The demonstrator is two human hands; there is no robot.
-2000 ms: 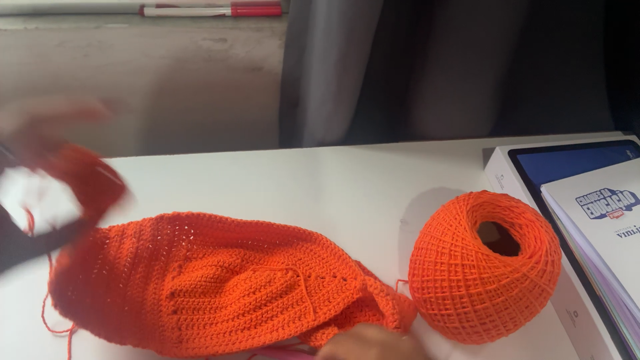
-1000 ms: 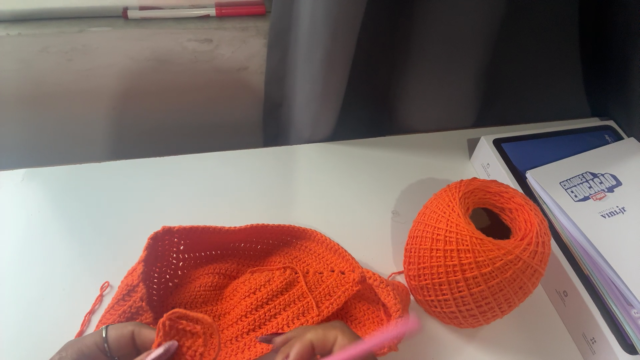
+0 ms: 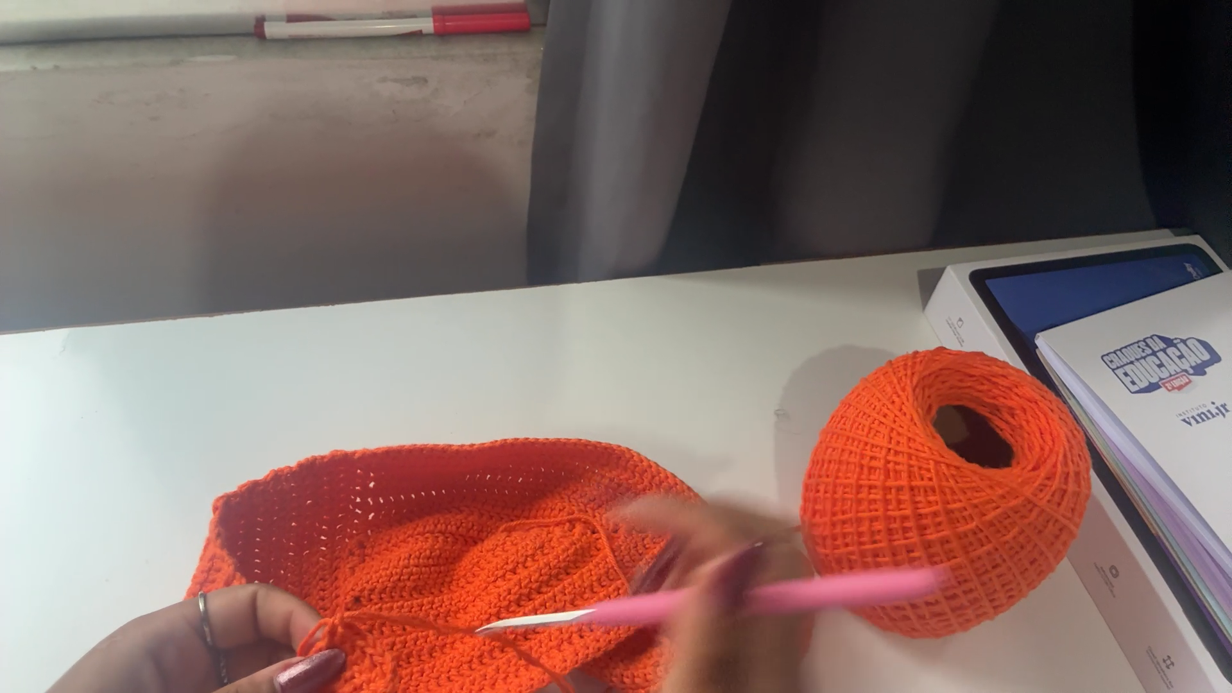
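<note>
An orange crocheted piece (image 3: 462, 539) lies in folds on the white table, its near part cut off by the frame's bottom edge. My left hand (image 3: 221, 640), with a ring on one finger, pinches the edge of an orange crocheted part at the lower left. In my right hand (image 3: 736, 597), which is blurred, is a crochet hook with a pink handle (image 3: 847, 589); its pale metal tip points left and touches or crosses a strand of orange yarn (image 3: 433, 628). Right of that hand sits a large ball of orange yarn (image 3: 948, 500) with a hollow centre.
A white box (image 3: 972, 308) with a tablet pictured on its lid stands at the right edge, papers or booklets (image 3: 1145, 385) on top. Behind the table are a grey curtain (image 3: 616, 144) and a ledge with a white and red pen (image 3: 385, 26).
My left hand, raised at the far left two seconds ago, has come down to the crocheted work. The pink hook, mostly hidden at first, now shows with its tip beside the yarn strand.
</note>
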